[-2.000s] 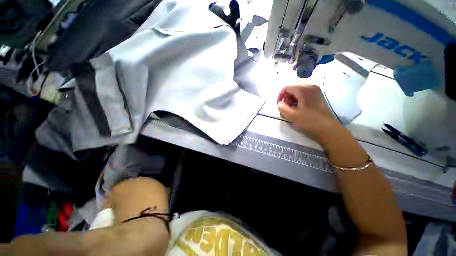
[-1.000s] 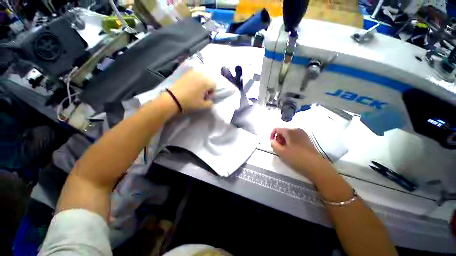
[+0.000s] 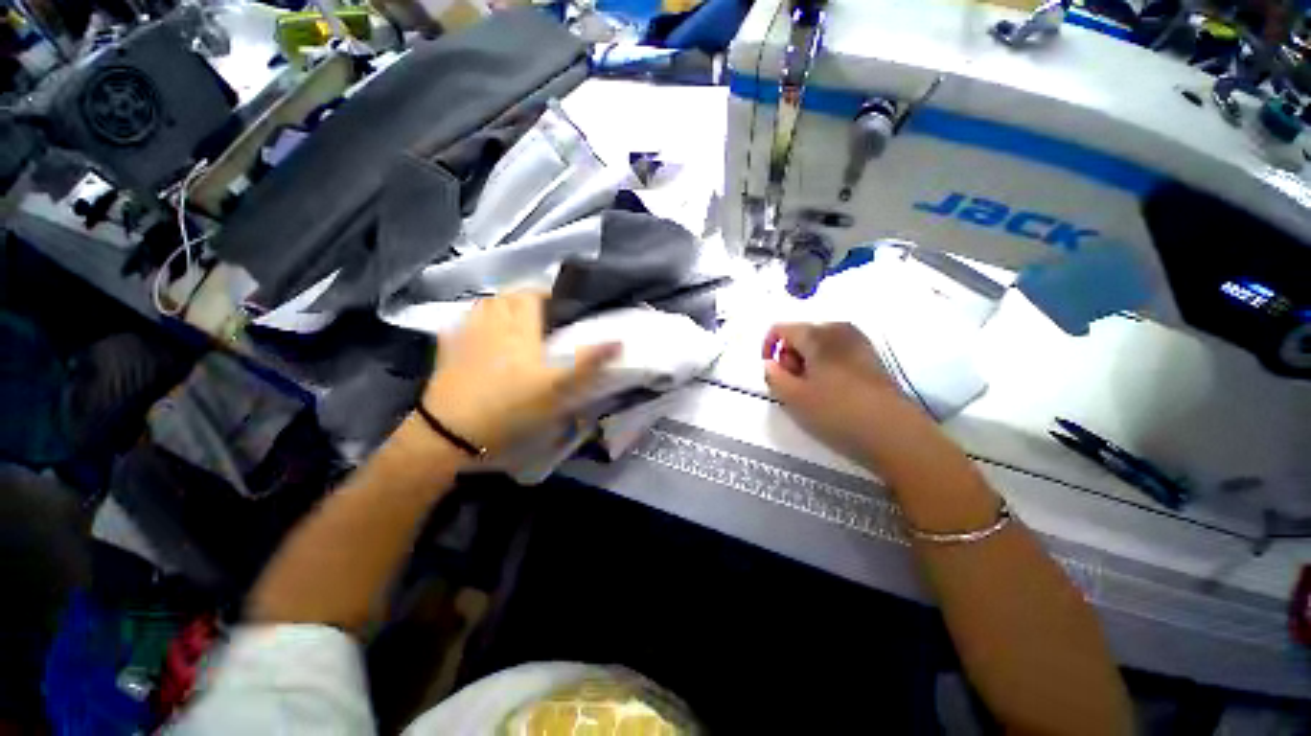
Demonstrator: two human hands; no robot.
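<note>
The grey and white garment panel (image 3: 633, 259) lies bunched on the table left of the needle. My left hand (image 3: 511, 377) is over its near left part, slightly blurred, fingers spread; whether it grips the cloth is unclear. My right hand (image 3: 827, 377) rests on the machine bed just in front of the needle, fingers curled in, thumb and fingertips together; no held piece can be made out. The white sewing machine (image 3: 992, 216) has its presser foot area brightly lit, so detail there is lost.
Dark panels (image 3: 388, 158) are stacked at the back left. Pale cut pieces (image 3: 920, 338) lie right of the needle. Black thread snips (image 3: 1119, 463) lie farther right. A ruler strip (image 3: 762, 496) runs along the front edge. A grey speaker-like box (image 3: 130, 115) stands far left.
My left hand came into view, reached across the panel, then moved back nearer me. The panel went from spread out to bunched, showing more dark cloth. My right hand stayed near the needle.
</note>
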